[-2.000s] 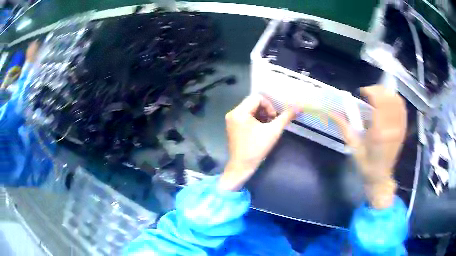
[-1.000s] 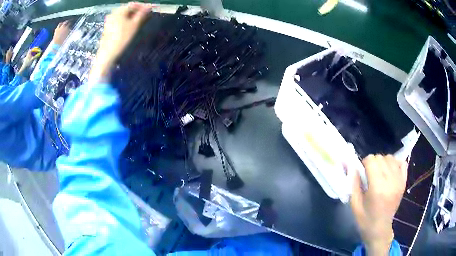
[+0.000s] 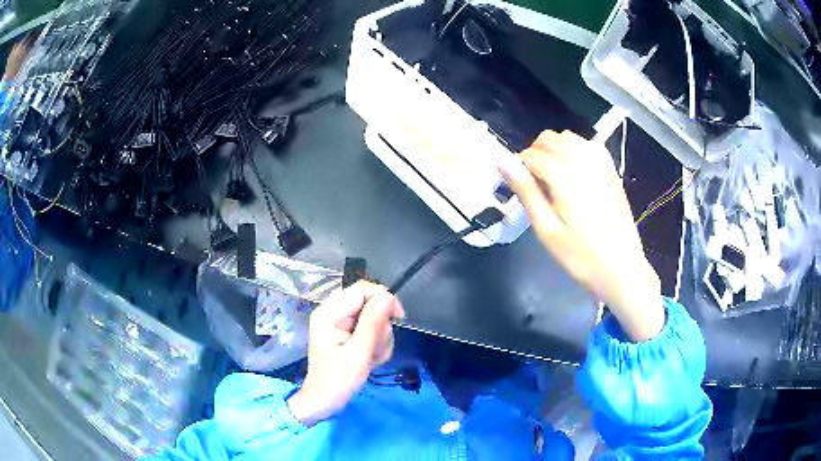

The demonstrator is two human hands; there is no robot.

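Observation:
A white housing (image 3: 432, 149) with a black interior lies tilted on the dark bench in front of me. My left hand (image 3: 351, 333) pinches a black cable (image 3: 423, 258) near the bench's front edge. The cable runs up to the right, and its blocky end lies against the lower right end of the housing. My right hand (image 3: 572, 203) is at that end of the housing, with its fingers around the end wall. Whether its fingertips also hold a small dark part there is hard to tell.
A heap of black cables (image 3: 180, 90) covers the upper left. A second white shell (image 3: 644, 99) stands at upper right, above a clear bag of white panels (image 3: 756, 234). A small crumpled bag (image 3: 257, 315) is at the near edge. A blister tray (image 3: 121, 360) lies lower left.
My left hand has come back from the cable heap to the near edge and now holds a black cable. The housing appears further left in view; my right hand remains at its end.

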